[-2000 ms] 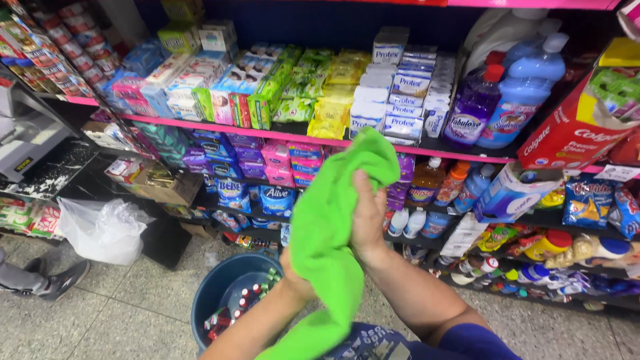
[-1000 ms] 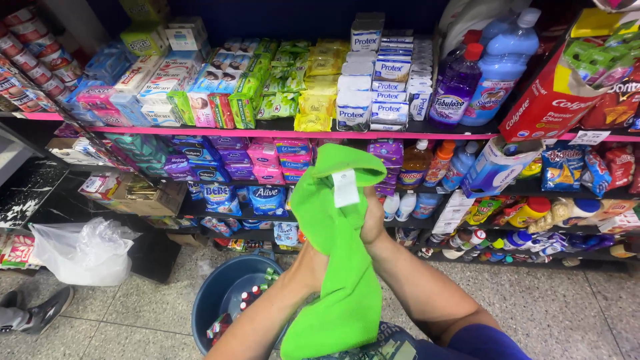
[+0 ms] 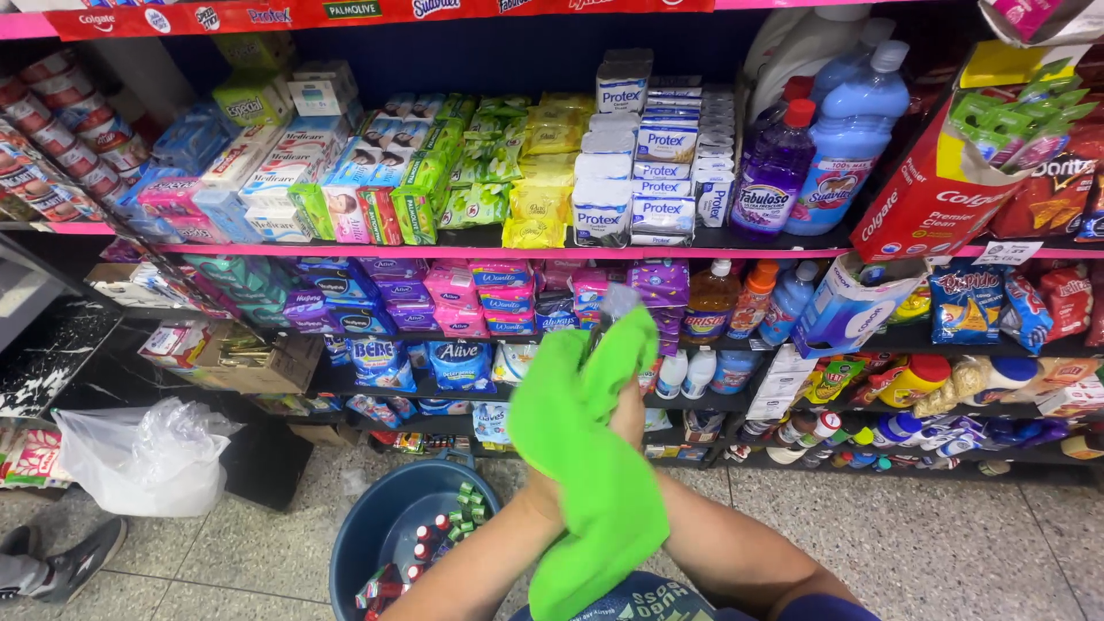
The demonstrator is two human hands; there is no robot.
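Note:
A bright green cloth (image 3: 586, 457) hangs in front of my body, bunched at the top and loose below. My right hand (image 3: 631, 414) grips its upper part from the right, partly covered by it. My left hand (image 3: 542, 496) is at the cloth's left edge, with most of its fingers hidden behind the fabric. From the top folds pokes a blurred, dark object with a pale, clear-looking top (image 3: 619, 304); its kind cannot be told.
A blue plastic tub (image 3: 349, 526) with small capped bottles stands on the floor at lower left. Ahead are shelves with soap bars (image 3: 664, 177), cleaner bottles (image 3: 774, 172) and packets. A white plastic bag (image 3: 142, 457) and a person's shoe (image 3: 82, 561) are at left.
The cloth has been turned and bunched; its white tag, seen a second ago, is out of sight. A dark object with a pale top now shows at the cloth's upper end.

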